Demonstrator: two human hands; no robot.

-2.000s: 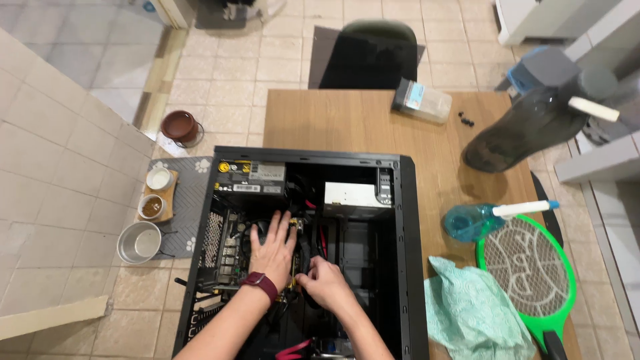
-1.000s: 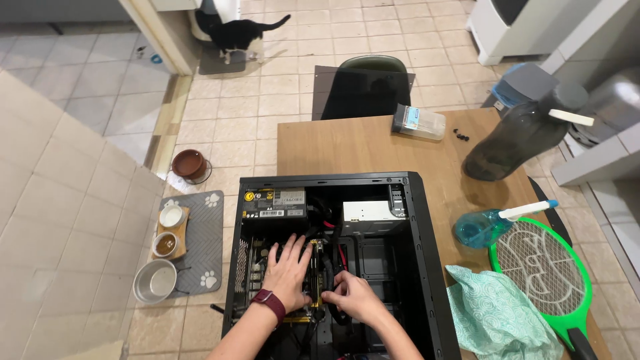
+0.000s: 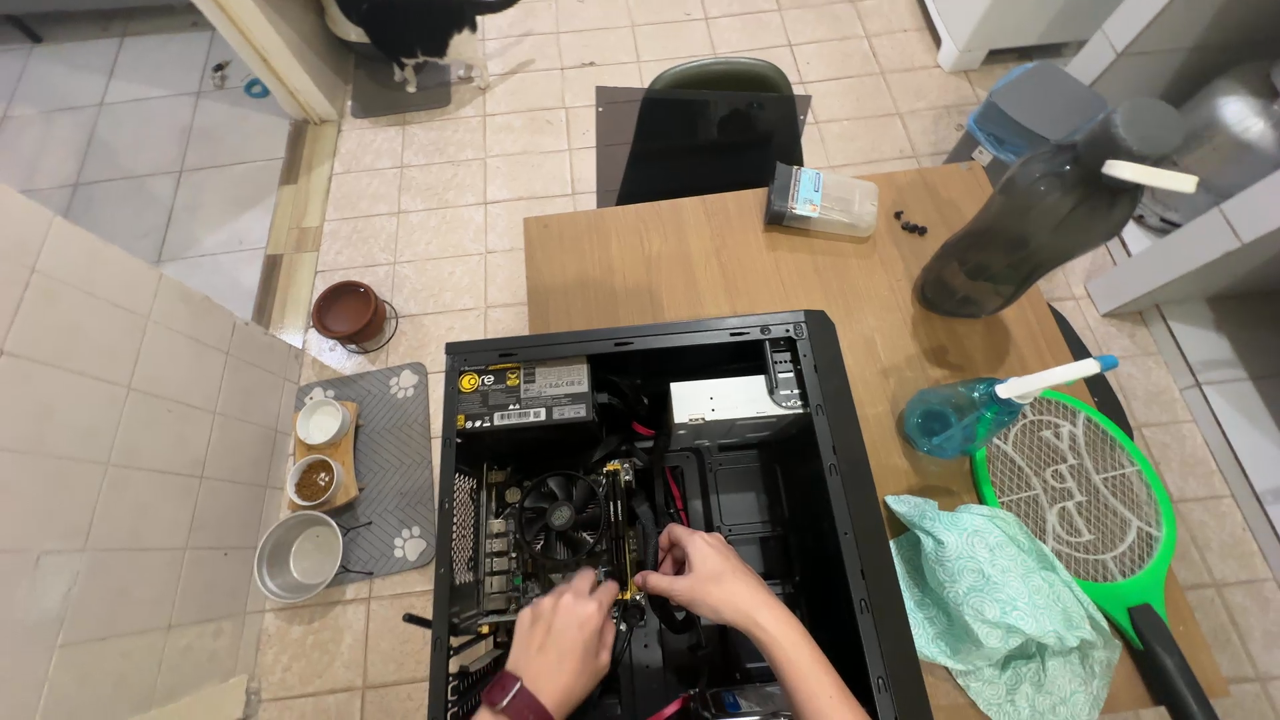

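An open black computer case [image 3: 865, 520] lies at the table's near edge. Inside are a power supply [image 3: 524, 395], a silver drive [image 3: 728, 408] and a round CPU fan [image 3: 560, 514]. Upright memory modules [image 3: 618, 530] stand just right of the fan. My left hand [image 3: 568, 630], wearing a dark red watch band, is blurred below the fan, its fingers near the lower end of the modules; what it touches is unclear. My right hand [image 3: 700, 575] has thumb and forefinger close together at the modules' lower right end, beside black cables; whether it grips anything is hidden.
On the wooden table [image 3: 650, 255] are a clear plastic container [image 3: 830, 203], small black pieces [image 3: 910, 225], a dark bottle [image 3: 1030, 220], a blue spray bottle [image 3: 950, 418], a green racket-shaped swatter [image 3: 1075, 490] and a teal cloth [image 3: 1000, 600]. A cat [image 3: 415, 30] and pet bowls [image 3: 300, 556] are on the floor.
My left hand has moved down off the board, uncovering the fan. My right hand remains beside the memory modules. The cat, out of view two seconds ago, shows at the top.
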